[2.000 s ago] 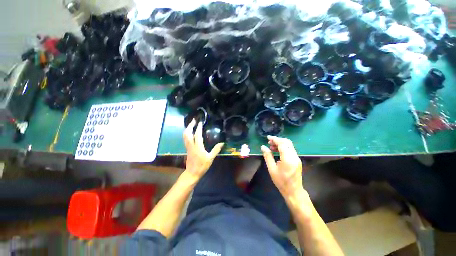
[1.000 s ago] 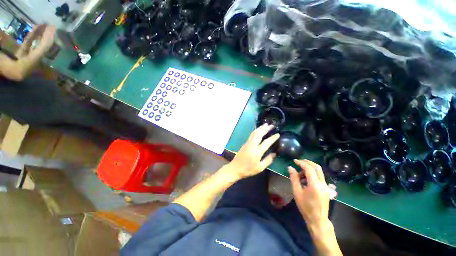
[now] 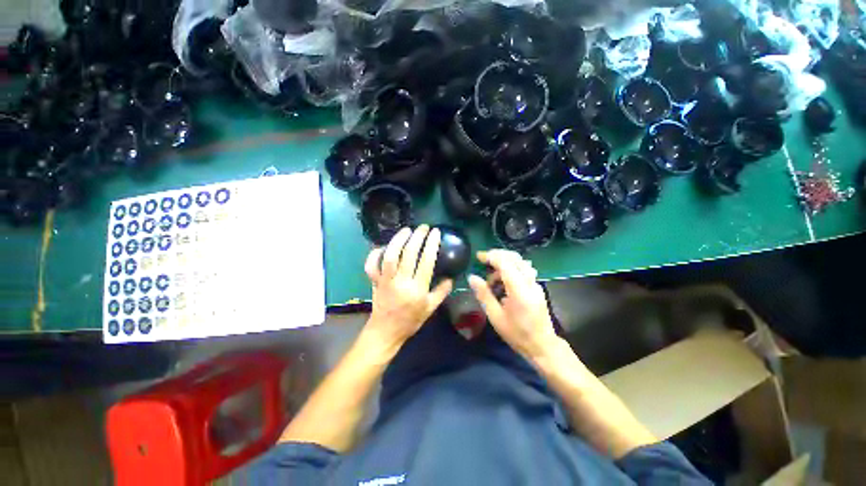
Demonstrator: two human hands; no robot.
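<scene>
My left hand point(image 3: 408, 285) is on a glossy black dome housing point(image 3: 452, 254) near the bench's front edge, with fingers over its left side and the dome's rounded side up. My right hand point(image 3: 514, 302) is just right of that dome, fingers curled; a small dark thing shows by its fingertips, too unclear to name. Another dome housing point(image 3: 386, 212) lies open side up just beyond my left fingers. The white sticker sheet point(image 3: 256, 252) with rows of dark rings at its left part lies to the left.
Many black dome housings point(image 3: 631, 182) are heaped across the green bench point(image 3: 237, 152), under wrinkled clear film point(image 3: 304, 57) at the back. Small reddish parts point(image 3: 818, 193) lie at the right. A red stool point(image 3: 157, 427) stands below left, and a cardboard box point(image 3: 688, 384) below right.
The view has swung back to the right after turning left. My left hand has moved from beside the dome onto it. My right hand stays close on the dome's right.
</scene>
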